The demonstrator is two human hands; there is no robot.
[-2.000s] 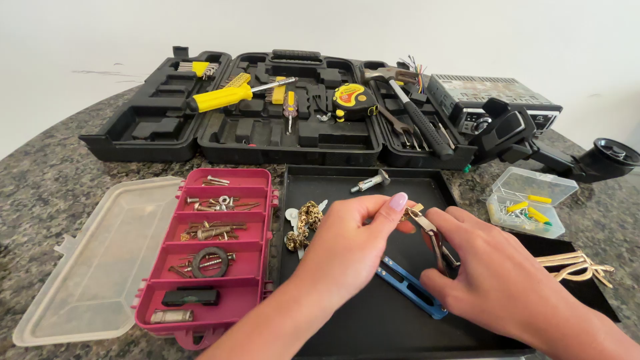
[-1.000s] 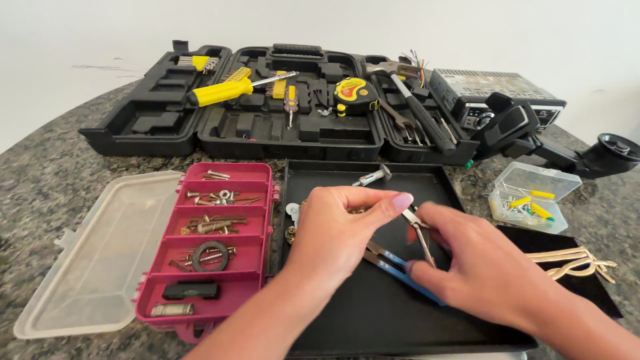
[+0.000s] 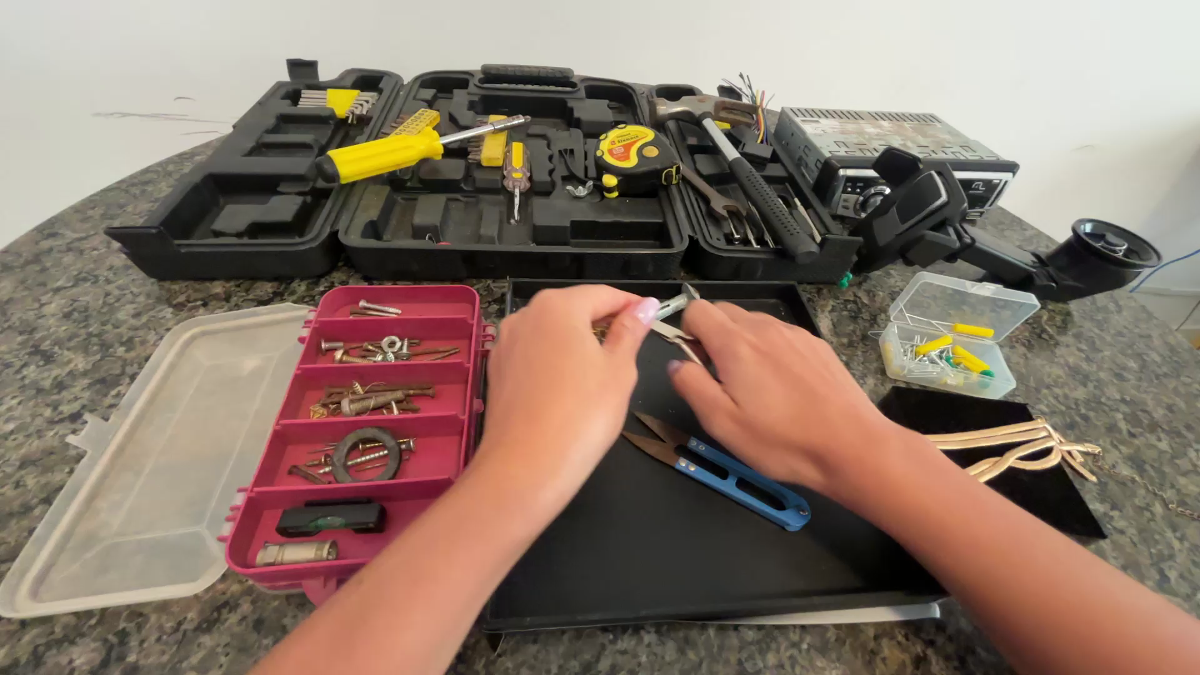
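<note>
My left hand (image 3: 567,375) is over the far part of a black tray (image 3: 731,581), thumb and forefinger pinched together; what lies between them is mostly hidden. A little gold-coloured metal (image 3: 601,330) shows behind those fingers. My right hand (image 3: 769,394) grips a small silver-coloured metal tool (image 3: 677,337), whose tip meets the left fingertips; its kind is unclear. Just beyond the fingertips is a metal bolt or pin (image 3: 673,305), partly hidden. Blue-handled thread snips (image 3: 741,483) lie in the tray below my hands, blades apart and pointing to the upper left.
Left stands a pink compartment box (image 3: 380,487) of screws, its clear lid (image 3: 159,469) folded out. Behind is a black tool case (image 3: 516,258) with a screwdriver (image 3: 384,157), tape measure (image 3: 637,159) and hammer (image 3: 750,178). Right are a car stereo (image 3: 881,141), phone mount (image 3: 919,206), clear box (image 3: 947,361) and gold-coloured necklace (image 3: 1012,441).
Both hands have moved toward the tray's far side, uncovering more of the blue snips. The gold-coloured chain seen beside my left hand two seconds ago is now mostly hidden.
</note>
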